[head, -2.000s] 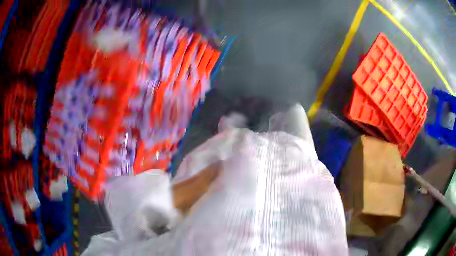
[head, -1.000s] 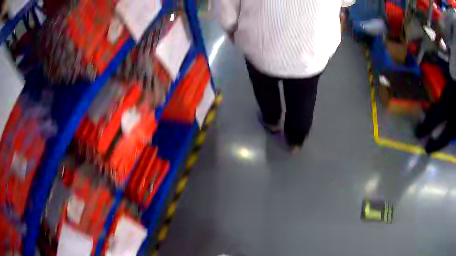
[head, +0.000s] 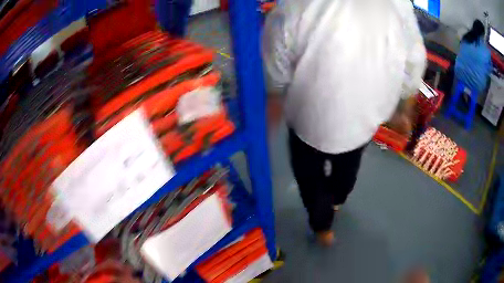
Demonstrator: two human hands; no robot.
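Neither of my hands shows clearly. A small blurred skin-toned patch (head: 417,276) at the bottom edge, right of centre, may be part of my right hand; I cannot tell if it holds anything. My left hand is not in view. Nearest to me, on the left, a blue metal rack (head: 251,110) bears stacked orange-red trays (head: 38,171). A large white paper sheet (head: 113,177) and a smaller one (head: 188,235) hang at its shelf fronts. The rack contents are motion-blurred.
A person (head: 348,72) in a white smock and black trousers stands or walks just ahead, back to me. At right a person (head: 472,63) in blue sits on a blue stool (head: 463,105). An orange-red tray with pale pieces (head: 439,155) lies by yellow floor lines.
The rack with trays now fills the left side, nearer than before. The person in white shows larger. A seated person has come into view, and a skin-toned patch shows at the bottom edge.
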